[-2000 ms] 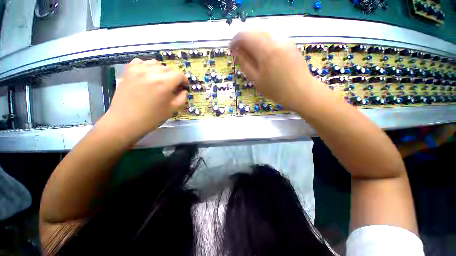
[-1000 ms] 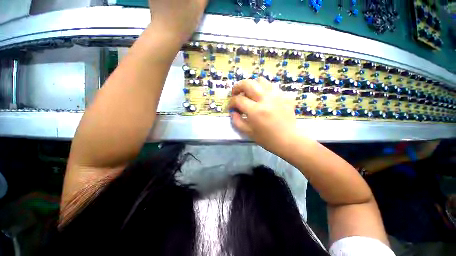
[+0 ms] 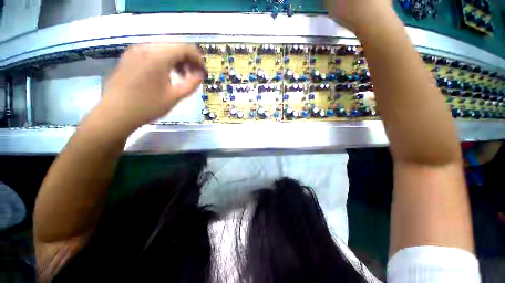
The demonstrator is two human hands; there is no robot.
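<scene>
Tan-yellow circuit board panels (image 3: 271, 99), dotted with small dark, white-topped and blue parts, lie in a row between the rails. My left hand (image 3: 158, 80) is at the left end of the row, thumb and forefinger curled together by the first panel's left edge. The fingertips are blurred; whether they pinch a component cannot be told. My right hand (image 3: 360, 10) reaches past the far rail to the green shelf and is cut off by the top edge; its fingers are hidden. A dark component heap (image 3: 275, 6) lies on the shelf, left of my right hand.
Silvery far rail (image 3: 232, 26) and near rail (image 3: 249, 138) run across the view. At right on the green shelf are a small dark heap (image 3: 419, 8) and a separate populated board (image 3: 476, 15). Part of another person's arm (image 3: 487, 152) shows at right.
My left hand has come back from beyond the far rail to the left end of the boards. My right hand has left the boards and moved up and right to the shelf.
</scene>
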